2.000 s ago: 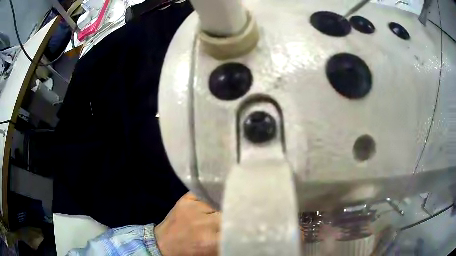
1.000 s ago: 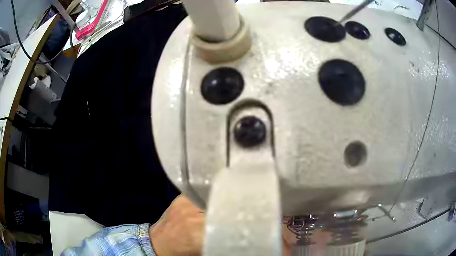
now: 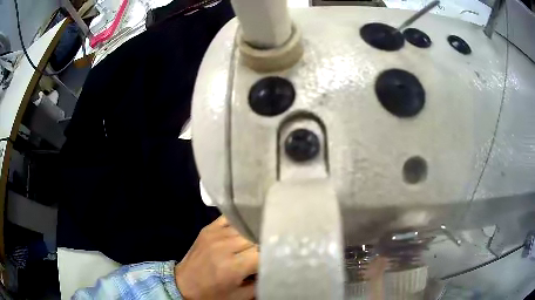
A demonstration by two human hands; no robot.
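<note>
The white machine head (image 3: 352, 117) fills the middle and right of the view, with its curved take-up lever cover (image 3: 301, 240) in front. The dark cloth (image 3: 129, 146) lies spread left of the head. My left hand (image 3: 216, 263), in a blue checked sleeve, rests at the cloth's near edge beside the cover. Its fingertips are hidden, so its grip cannot be told. A blurred skin-coloured strip, perhaps a finger of my right hand (image 3: 375, 275), shows by the tension assembly (image 3: 407, 278). The needle and presser foot are hidden.
A white table corner (image 3: 88, 270) shows at the lower left. Papers and a pink strip (image 3: 111, 26) lie at the upper left. A curved white table with a brown edge (image 3: 20, 88) stands at the far left. A thread runs down the right side.
The machine head has shifted slightly in view, left and then back right. White patches now show between cloth and head. More of my left hand's fingers shows; the skin-coloured strip is clearer.
</note>
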